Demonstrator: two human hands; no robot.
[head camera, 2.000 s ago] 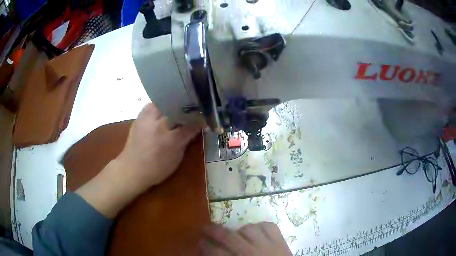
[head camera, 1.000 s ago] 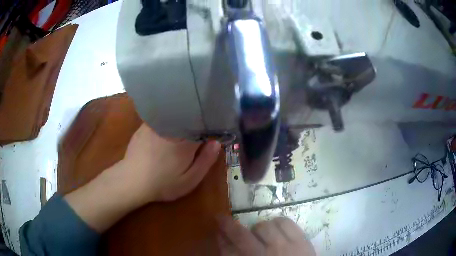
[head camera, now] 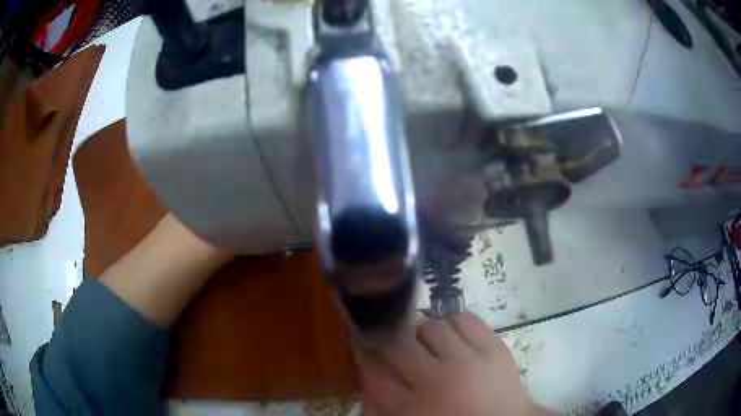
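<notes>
The brown panel (head camera: 260, 333) lies flat on the white table, partly under the off-white sewing machine head (head camera: 195, 154). My left hand (head camera: 183, 248) rests on the panel; its fingers are hidden behind the machine head. My right hand (head camera: 447, 361) is at the panel's right edge, just below the metal spring part, with its fingertips partly hidden by the chrome take-up lever guard (head camera: 366, 162). I cannot tell if either hand grips the panel. The needle and presser foot are hidden.
Stacked brown panels (head camera: 41, 154) lie at the far left. Thin dark eyeglasses (head camera: 695, 276) lie on the table at right. A printed ruler scale (head camera: 658, 382) runs along the front edge. Red and dark mesh items are at the top left.
The view has moved closer to the machine head. The panel has shifted away from me, its near edge now showing. My right hand has moved up beside the machine; my left hand has slid behind the head.
</notes>
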